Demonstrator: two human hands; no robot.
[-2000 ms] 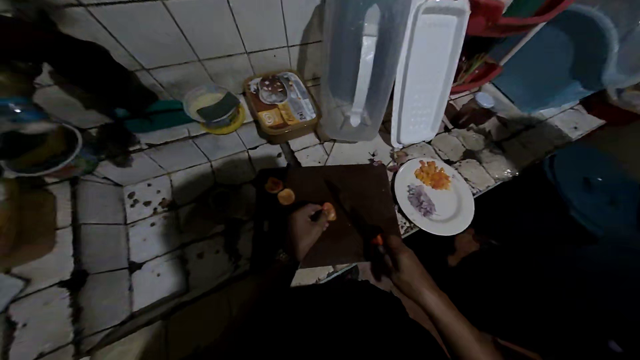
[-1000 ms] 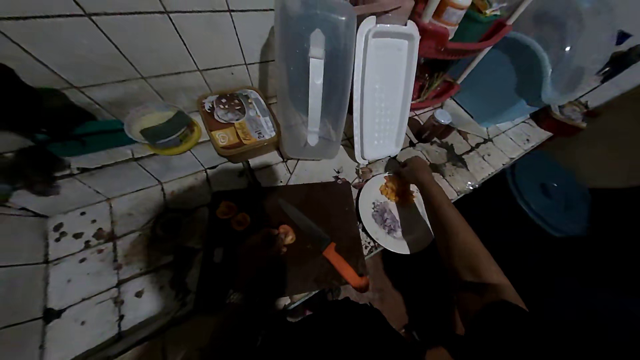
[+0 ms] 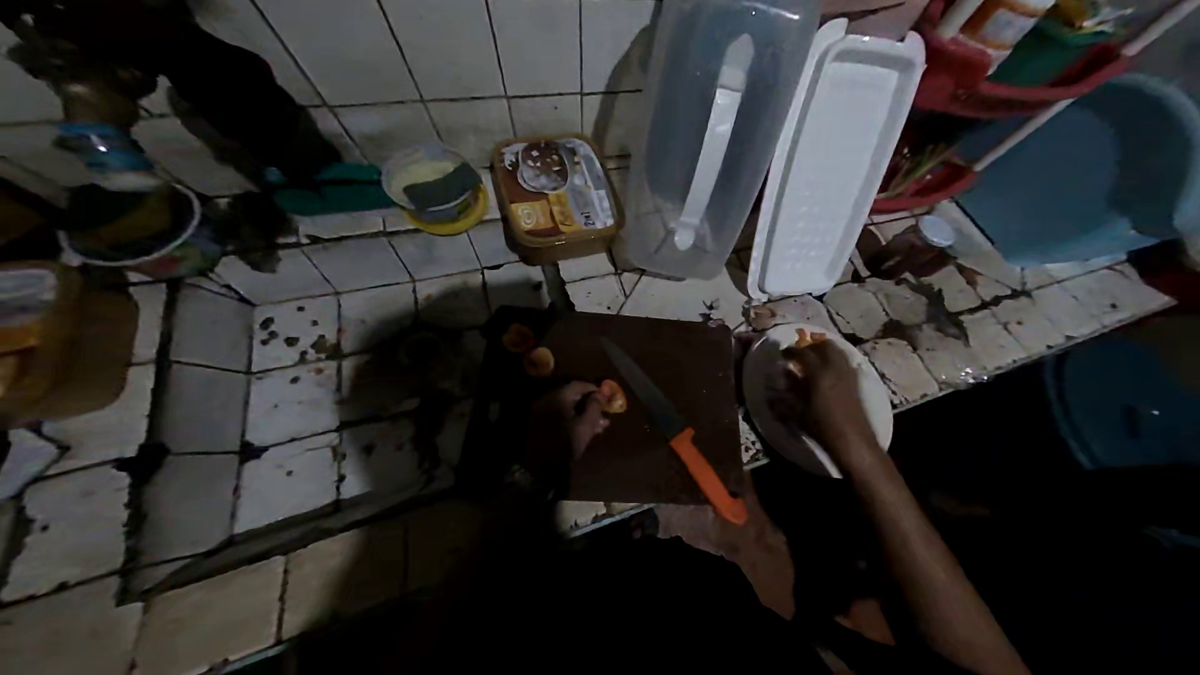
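A kitchen knife with an orange handle (image 3: 708, 475) lies on a dark cutting board (image 3: 647, 478), its blade pointing to the back left. My left hand (image 3: 583, 412) holds a cut tomato piece (image 3: 612, 397) at the board's left part. Two more tomato pieces (image 3: 538, 362) rest near the board's back left corner. Over a white plate (image 3: 867, 398) to the right is my right hand (image 3: 817, 389), fingers down at the chopped orange pieces (image 3: 808, 336). It hides most of the plate's food, and whether it grips any is unclear.
Behind the board stand a clear plastic container (image 3: 722, 141), a white tray-like lid (image 3: 825, 169) and a lidded tub (image 3: 553, 202). A bowl (image 3: 431, 183) is at the back left. A small jar (image 3: 923, 248) and a blue basin (image 3: 1087, 178) are at the right, above the tiled counter edge.
My right hand has let go of the knife, now lying on the board, and has moved right to the plate. The view has shifted. My left hand stays at the tomato piece.
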